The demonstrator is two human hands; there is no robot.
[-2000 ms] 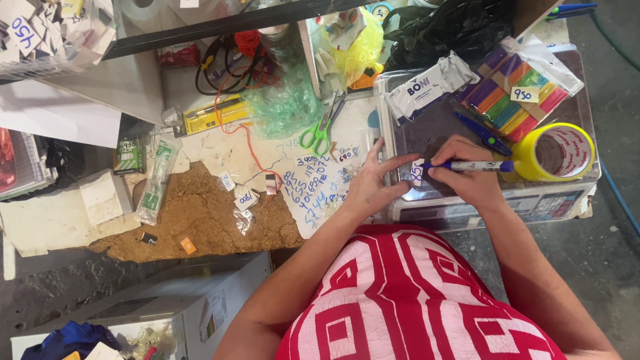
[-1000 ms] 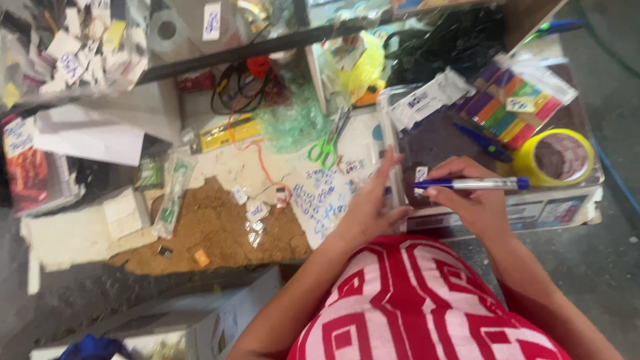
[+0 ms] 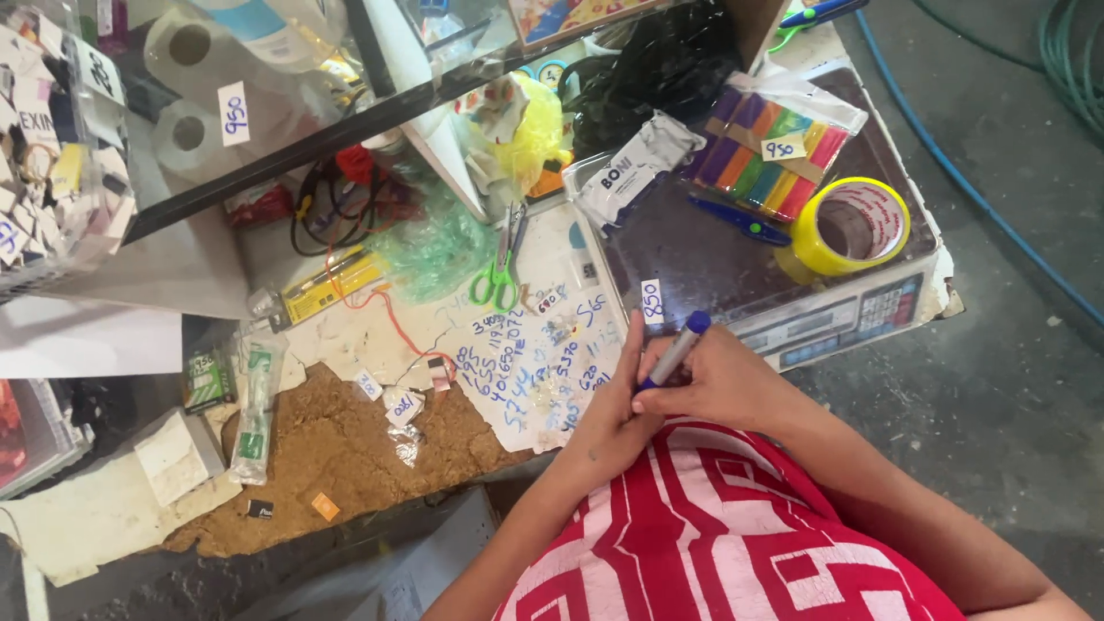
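My right hand (image 3: 711, 375) is closed around a blue-and-white marker pen (image 3: 679, 349) at the scale's near left corner. The capped-looking blue end points up and away; the other end is hidden by my fingers. My left hand (image 3: 614, 414) meets the right at the pen's lower end, index finger extended; whether it holds anything is unclear. Just beyond lies a small paper tag (image 3: 651, 301) with a blue handwritten number, on the dark plate of a weighing scale (image 3: 690, 267). Yellow tape roll (image 3: 849, 228), a pack of coloured sticks (image 3: 768, 151), a blue pen-like tool (image 3: 739, 220) and a white packet (image 3: 636, 168) rest there too.
Green-handled scissors (image 3: 496, 280) lie on the worn tabletop (image 3: 345, 448), left of the scale, near handwritten figures and small tags. A yellow package (image 3: 332, 280) is further left. A dark-edged shelf (image 3: 285, 142) crosses the upper left. A blue hose (image 3: 975, 168) runs over the floor.
Both hands have drawn back toward my body from the scale plate and come together. The pen, earlier lying nearly level over the tag, is now tilted upward. The tag is uncovered.
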